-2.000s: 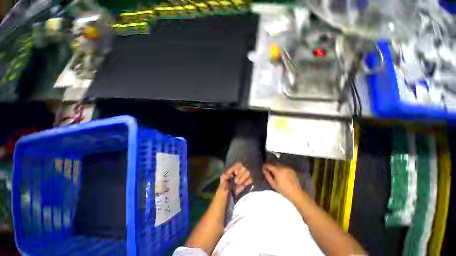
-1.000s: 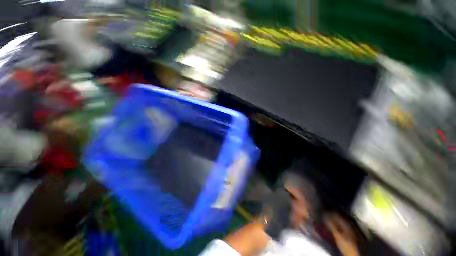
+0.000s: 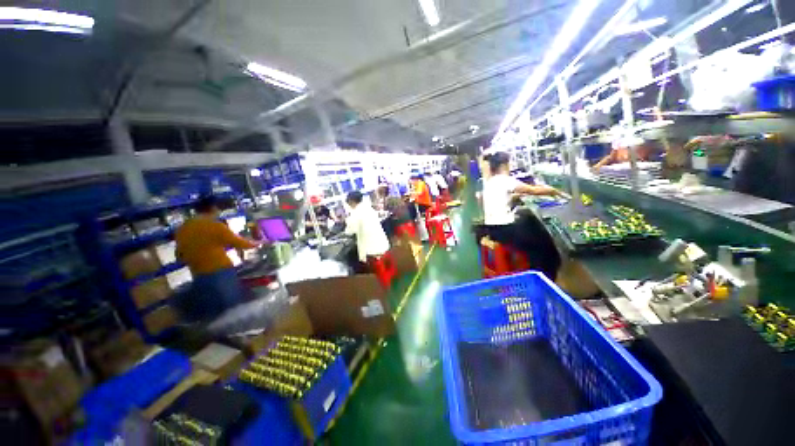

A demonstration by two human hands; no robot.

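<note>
No hand of mine is in view. Nearest in front of me is the blue perforated crate (image 3: 601, 340), at the lower middle right, with a dark flat bottom and nothing else seen inside. The black mat (image 3: 728, 370) lies on the bench to its right. Boards with yellow-black transformers (image 3: 771, 324) show at the right edge behind the mat. A small metal and white fixture (image 3: 697, 287) stands on the bench past the mat. More transformer boards (image 3: 614, 226) sit farther along the bench.
A blue bin (image 3: 327, 396) at lower left holds rows of yellow-black boards (image 3: 290, 364), beside an open cardboard box (image 3: 344, 303). A green aisle with a yellow line runs ahead. A person in white (image 3: 499, 199) and a person in orange (image 3: 207, 248) are at benches.
The view has swung left and up from my lap and bench to the aisle. My hands, seen over my lap before, have left the picture. The blue crate now appears in the lower middle right.
</note>
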